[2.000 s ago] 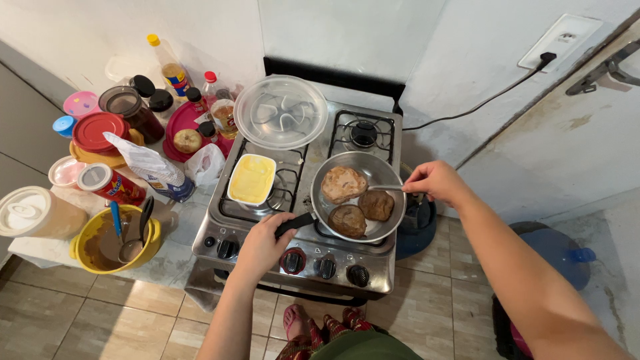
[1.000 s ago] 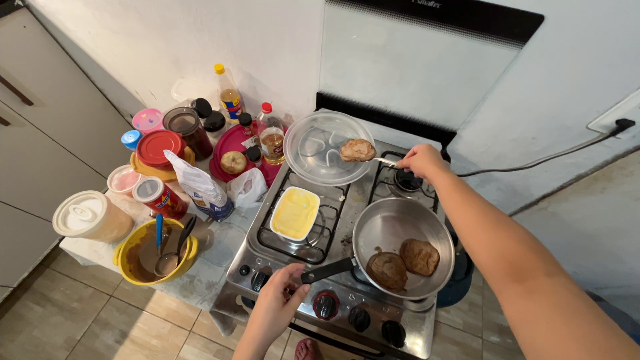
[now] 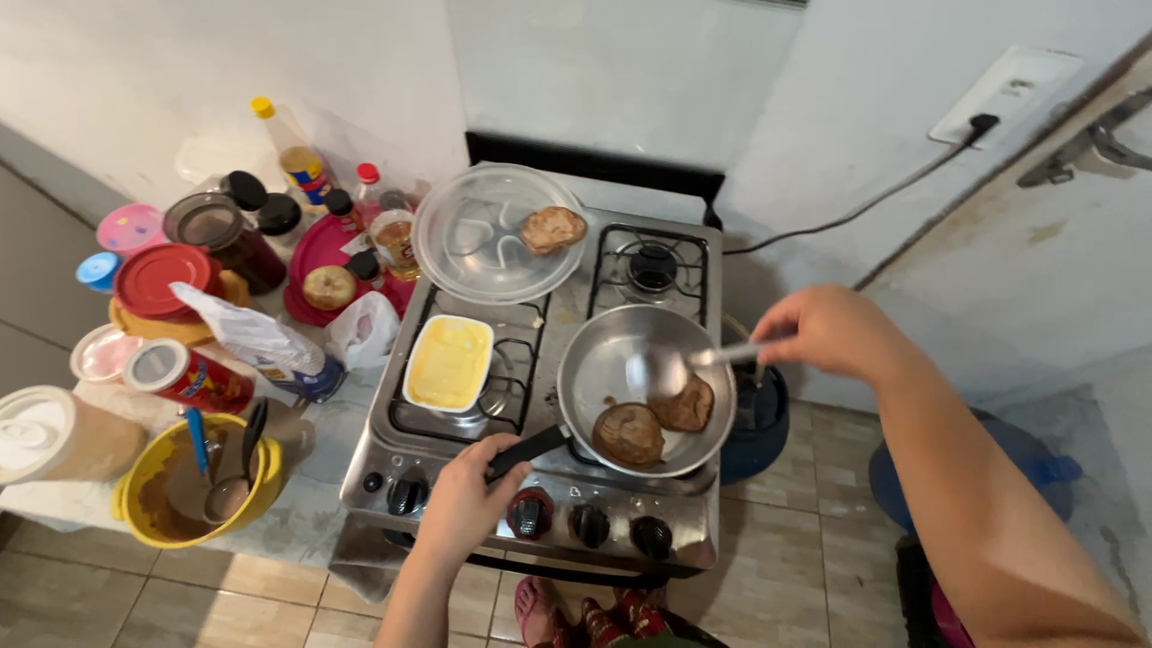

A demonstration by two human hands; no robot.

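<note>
My left hand (image 3: 477, 486) grips the black handle of a metal frying pan (image 3: 594, 369) on the front right burner. In my right hand (image 3: 819, 333) is a metal spoon (image 3: 670, 371), its bowl over the pan. Two browned pancakes (image 3: 628, 436) lie side by side at the pan's near side, the right one partly under the spoon. A third browned pancake (image 3: 553, 230) rests on a clear plastic lid (image 3: 459, 270) at the back left of the stove. A white tub of yellow spread (image 3: 448, 363) sits on the front left burner grate.
Left of the stove (image 3: 387, 495), a table holds a yellow bowl (image 3: 162, 531) of brown batter with a ladle, a red can (image 3: 211, 382), a plastic bag (image 3: 363, 328), jars and bottles. A black cord (image 3: 855, 211) runs to a wall outlet (image 3: 1008, 94) at right.
One pancake has gone from the pan, carried on the spoon, onto the clear lid. My right hand has come back over the pan's right side. My left hand has closed on the handle.
</note>
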